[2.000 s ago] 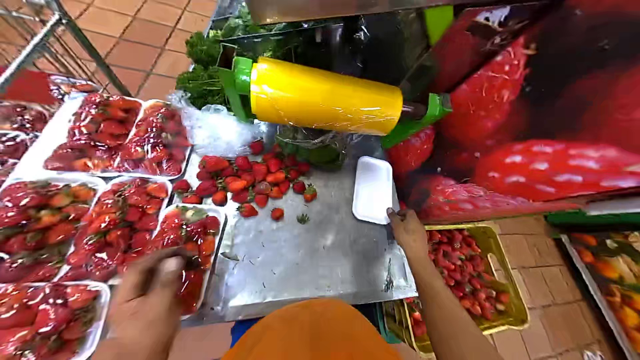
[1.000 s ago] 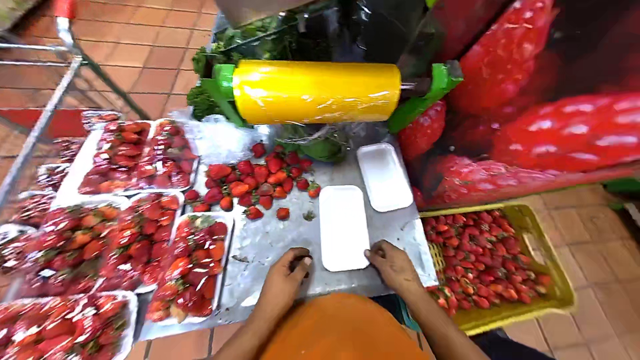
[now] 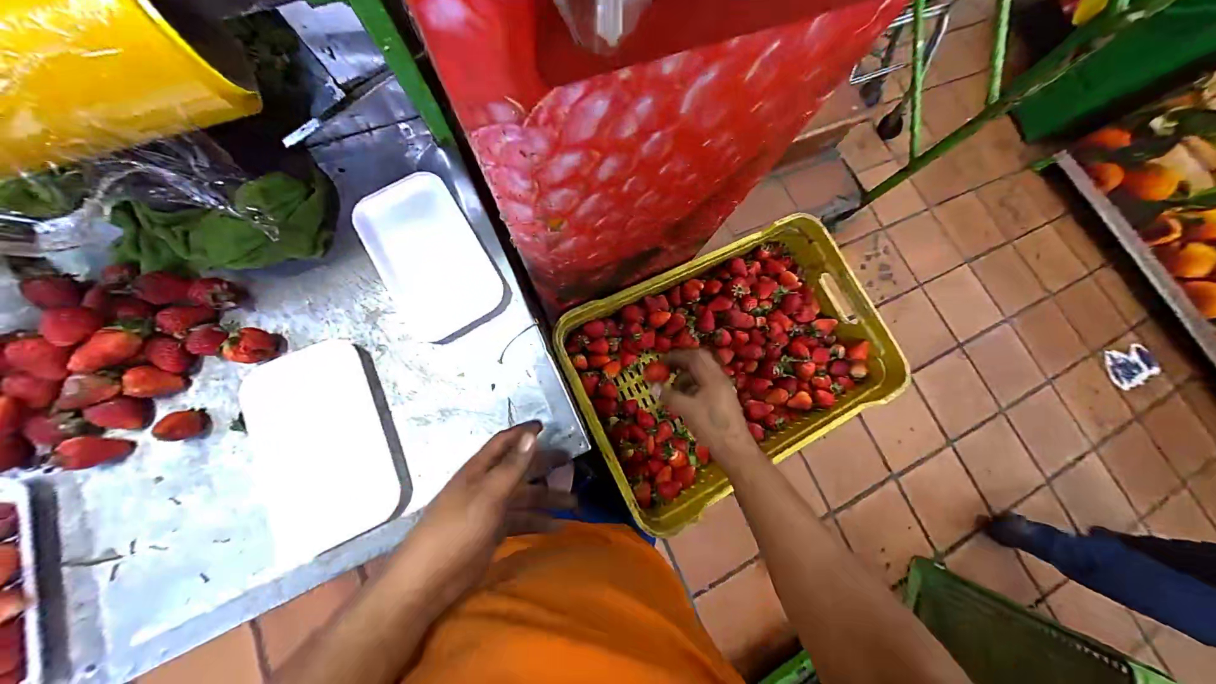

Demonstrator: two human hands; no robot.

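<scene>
My right hand (image 3: 703,394) reaches down into a yellow plastic crate (image 3: 879,332) of loose strawberries (image 3: 760,323), with its fingers curled beside a strawberry (image 3: 656,371); whether they grip it is unclear. My left hand (image 3: 499,484) is above the metal table's front right corner, fingers apart, with nothing in it. A white foam tray (image 3: 323,446) lies on the metal table (image 3: 171,589) to its left, and a second white foam tray (image 3: 432,256) lies farther back. At the left is a pile of strawberries (image 3: 104,361).
A yellow film roll (image 3: 104,76) stands over the table's back left, near green leaves (image 3: 228,228). A strawberry-printed panel (image 3: 627,152) rises behind the crate. At lower right are a green crate (image 3: 997,627) and a person's leg (image 3: 1121,570). Part of a filled strawberry tray (image 3: 11,570) shows at far left.
The view has swung right. My right hand has left the nearer foam tray and gone into the yellow crate. Two seconds ago only one empty foam tray showed; now two lie on the table.
</scene>
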